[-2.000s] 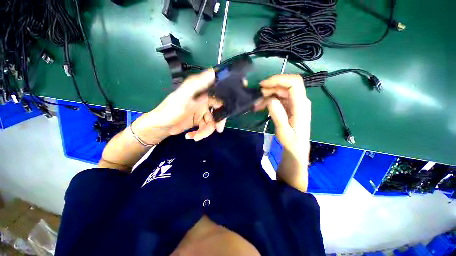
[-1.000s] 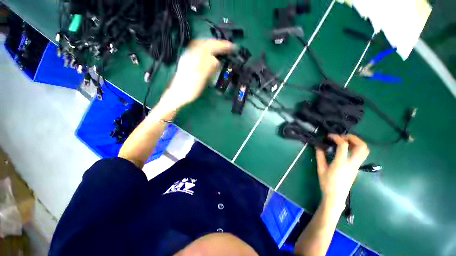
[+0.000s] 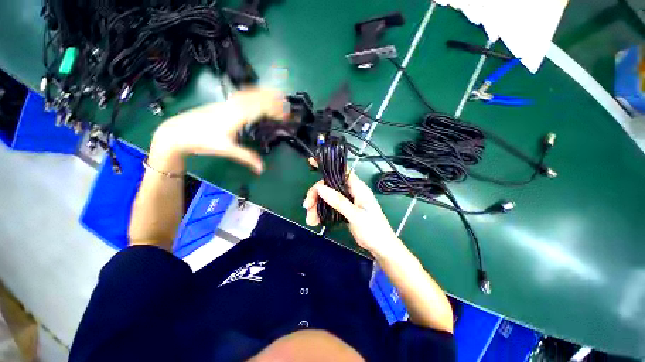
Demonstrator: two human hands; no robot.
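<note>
My right hand [image 3: 353, 208] is closed around a coiled black cable [image 3: 332, 177] near the bench's front edge. My left hand [image 3: 219, 127] is blurred, fingers spread, just left of a black bracketed device [image 3: 272, 134]; whether it touches the device is unclear. A small blue patch [image 3: 322, 139] shows above the held coil. A group of coiled cables [image 3: 445, 150] lies right of my right hand, with plugs [image 3: 506, 206] fanned out to the right. A separate black bracket unit [image 3: 373, 42] lies farther back.
A large tangle of black cables [image 3: 163, 42] with metallic ends and a green item [image 3: 68, 61] lies at left. Blue-handled cutters [image 3: 503, 99], a thin black tool [image 3: 470, 49] and white paper [image 3: 520, 21] lie at back right. Blue bins [image 3: 117, 205] stand below the green bench's edge.
My right hand has moved left from beside the coil group and now holds a coiled cable. My left hand has moved left and opened out. The view has shifted a little.
</note>
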